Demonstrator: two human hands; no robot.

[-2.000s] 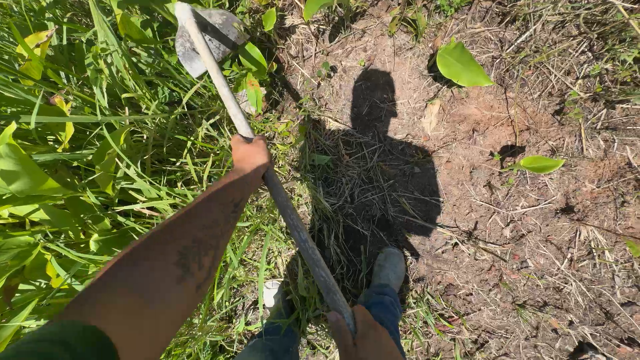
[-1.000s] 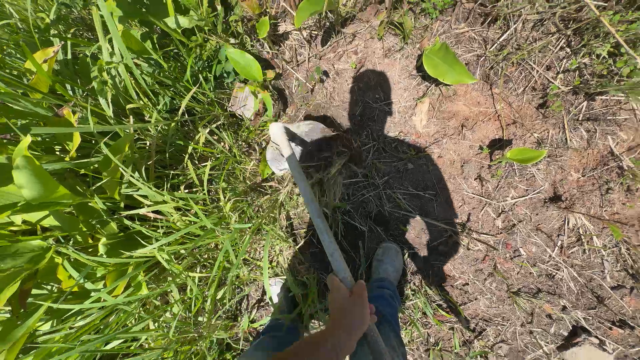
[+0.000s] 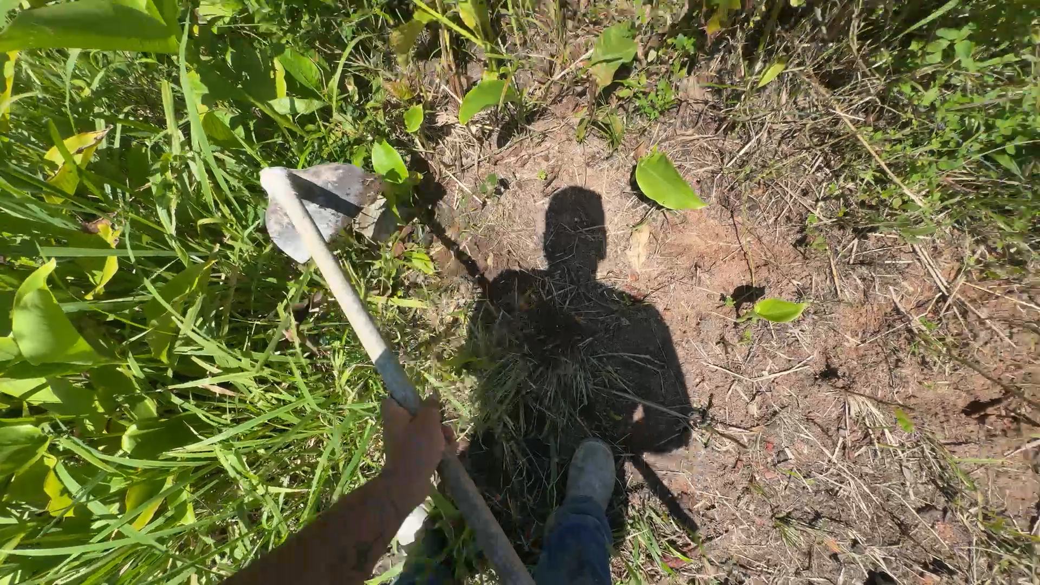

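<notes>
My left hand (image 3: pixel 414 443) grips the long wooden handle of a hoe (image 3: pixel 345 288) around its middle. The hoe's wide metal blade (image 3: pixel 329 199), pale with dried soil, is at the far end, at the upper left over the green grass. Below my hand the handle runs down past my leg and out at the bottom edge. My right hand is outside the view. A heap of cut, dry grass (image 3: pixel 540 382) lies in my shadow, right of the handle.
My boot (image 3: pixel 591 471) and jeans leg (image 3: pixel 578 540) are at the bottom centre. Tall green grass (image 3: pixel 244 406) grows at the left. Bare reddish soil with dry stalks (image 3: pixel 780 390) spreads to the right, with a small leafy seedling (image 3: pixel 776 309) in it.
The hoe blade has moved from the ground before my feet up and left over the grass. My left hand is higher than a second ago.
</notes>
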